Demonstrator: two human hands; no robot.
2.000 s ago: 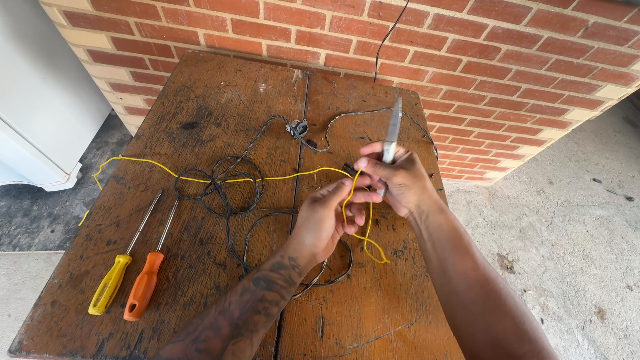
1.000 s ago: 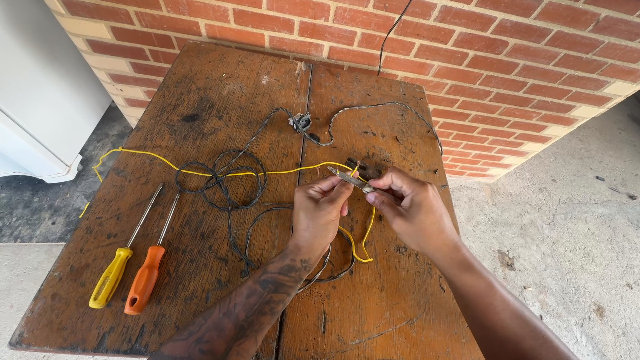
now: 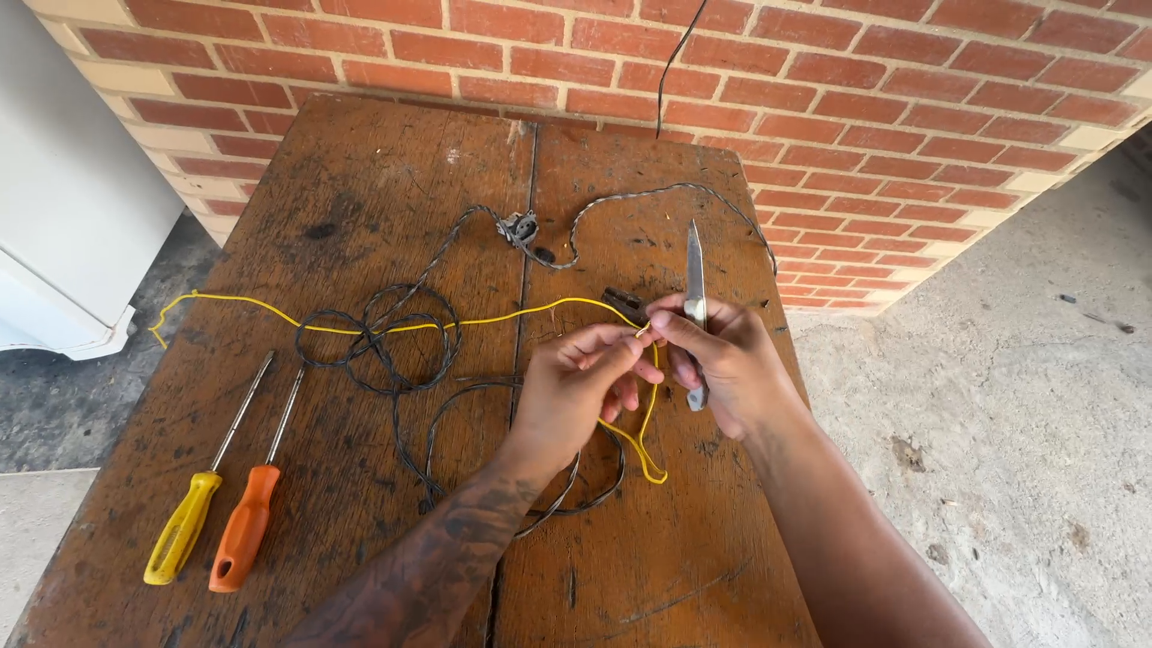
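My left hand [image 3: 580, 382] pinches the yellow electrical wire [image 3: 531, 311] between thumb and index finger, near the table's centre right. My right hand [image 3: 720, 360] grips a knife [image 3: 695, 265] against its palm, blade pointing up and away, while its thumb and index finger also hold the wire close to my left fingertips. A short stretch there looks bare, though the fingers partly hide it. The wire loops down below my hands and runs left across the table. Just behind the fingertips lies a dark object [image 3: 623, 302], partly hidden, possibly a plug or tool.
A twisted dark cord [image 3: 396, 389] lies coiled on the wooden table [image 3: 405, 189], joined to a small grey fitting [image 3: 519, 229]. Yellow-handled [image 3: 183, 528] and orange-handled [image 3: 245, 526] screwdrivers lie at left. A brick wall [image 3: 540, 67] stands behind; a white appliance [image 3: 72, 180] is beyond the left edge.
The knife was tilted low at the wire between my hands one second ago; now its blade points up, away from the wire. My fingertips have come together on the wire.
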